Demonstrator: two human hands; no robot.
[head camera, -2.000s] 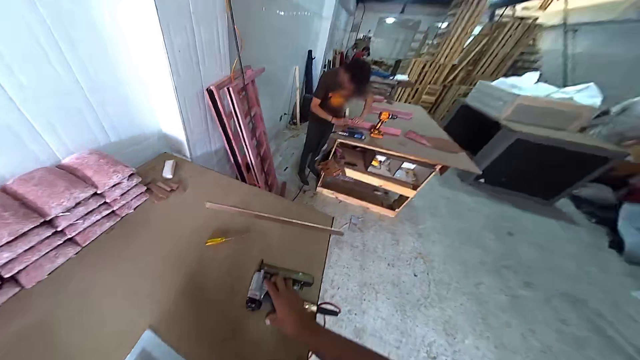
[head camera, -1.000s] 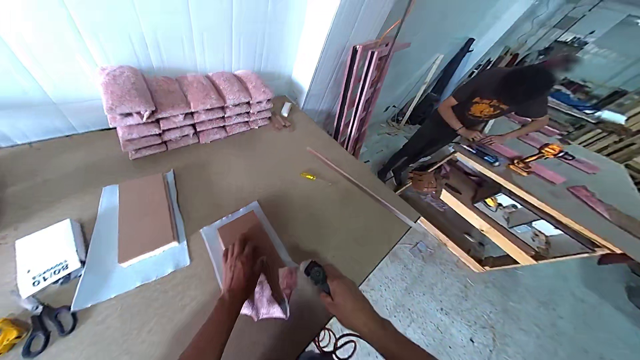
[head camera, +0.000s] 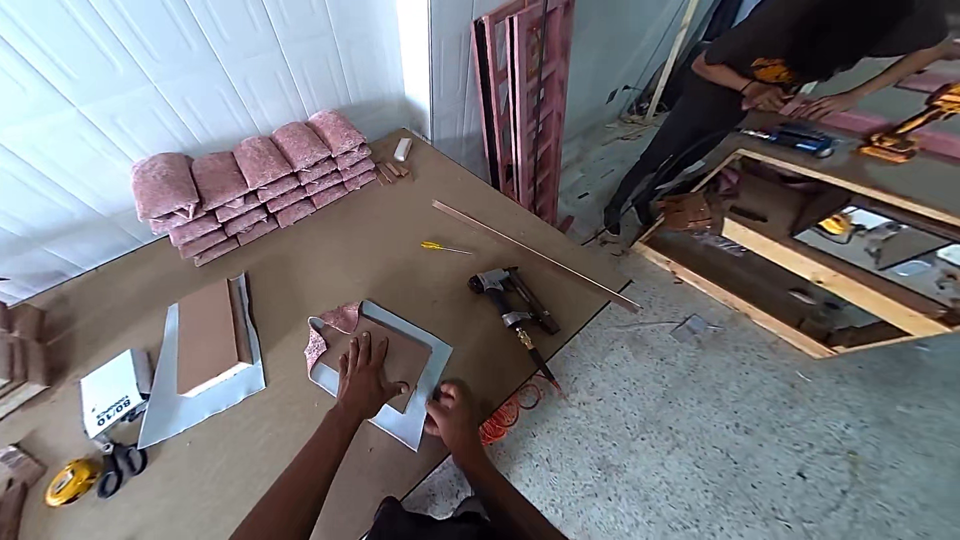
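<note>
My left hand (head camera: 363, 376) lies spread flat on a brown board (head camera: 405, 352), which rests on a piece of fabric (head camera: 401, 427) with its pale side up. At the far left corner the fabric is folded over the board, showing its pink face. My right hand (head camera: 450, 411), fingers curled, is at the fabric's right edge; whether it pinches the cloth is hard to tell. A pneumatic stapler (head camera: 499, 296) with a hose fitting lies to the right. On the left, a thicker brown-topped block (head camera: 208, 334) sits on another pale fabric piece (head camera: 169, 409).
Pink padded cushions (head camera: 255, 165) are stacked by the wall. A yellow-handled screwdriver (head camera: 435, 246) and a thin wooden strip (head camera: 525, 251) lie beyond the stapler. Scissors (head camera: 120, 465), a yellow tape measure (head camera: 73, 481) and a white box (head camera: 112, 390) are at left. A person (head camera: 787, 60) works at another table.
My right hand has let go of the stapler, which now lies on the table, and is at the fabric's edge. My left hand is flat on the board, with the fabric folded at its far left corner.
</note>
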